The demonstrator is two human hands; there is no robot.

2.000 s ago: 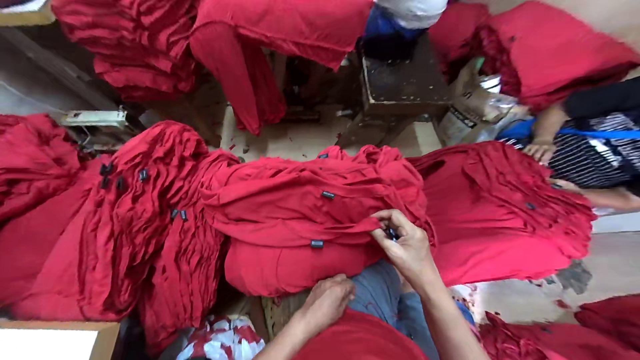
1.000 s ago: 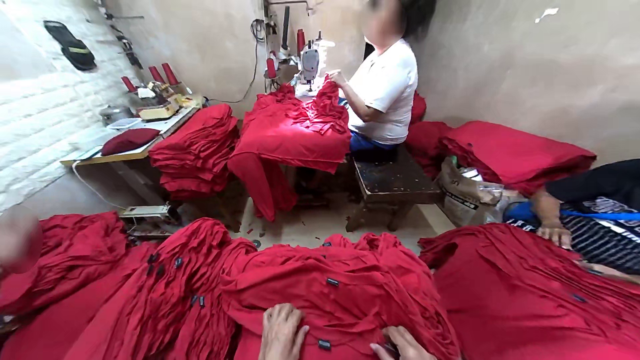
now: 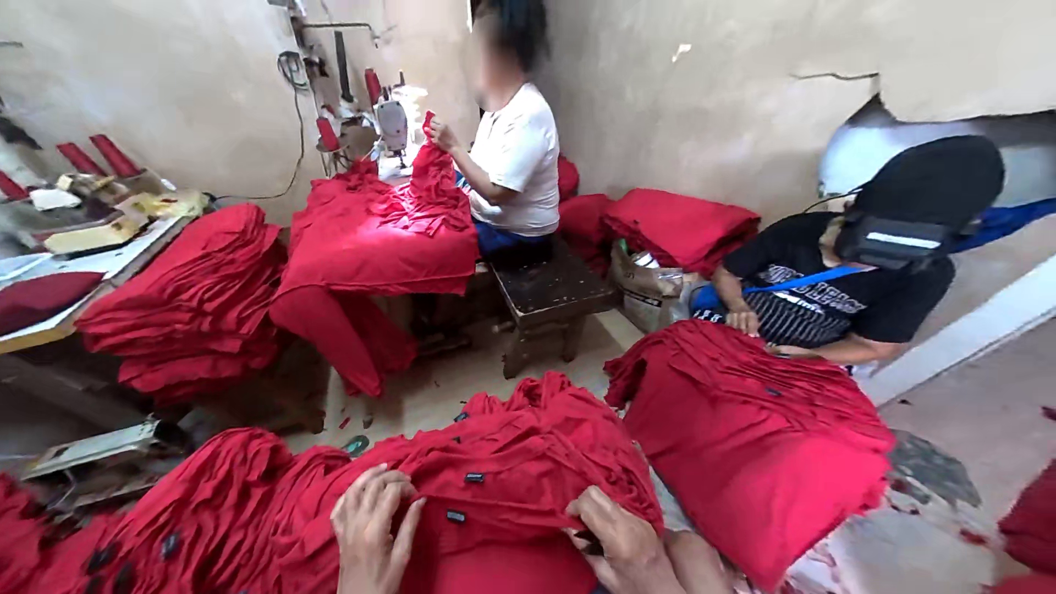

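A pile of red cloth garments (image 3: 528, 445) with small black labels lies in front of me. My left hand (image 3: 375, 520) rests on the top garment, left of its label (image 3: 455, 517), fingers bent over the fabric. On the other side of that label, my right hand (image 3: 610, 536) pinches the edge of the same garment between thumb and finger. A small dark tool, its kind unclear, is partly hidden in the right palm. Both hands touch the cloth, with a taut fold running between them.
One person in white (image 3: 520, 157) sews red cloth at a sewing machine (image 3: 392, 128). At right, another in black (image 3: 833, 289) handles a red pile (image 3: 742, 429). A dark wooden bench (image 3: 553, 289), red stacks (image 3: 190, 305) and a cluttered table (image 3: 124, 264) stand beyond my pile.
The view has risen and then swung right. My left hand has moved from the pile's near edge onto the top garment. The person at the machine now holds cloth up higher.
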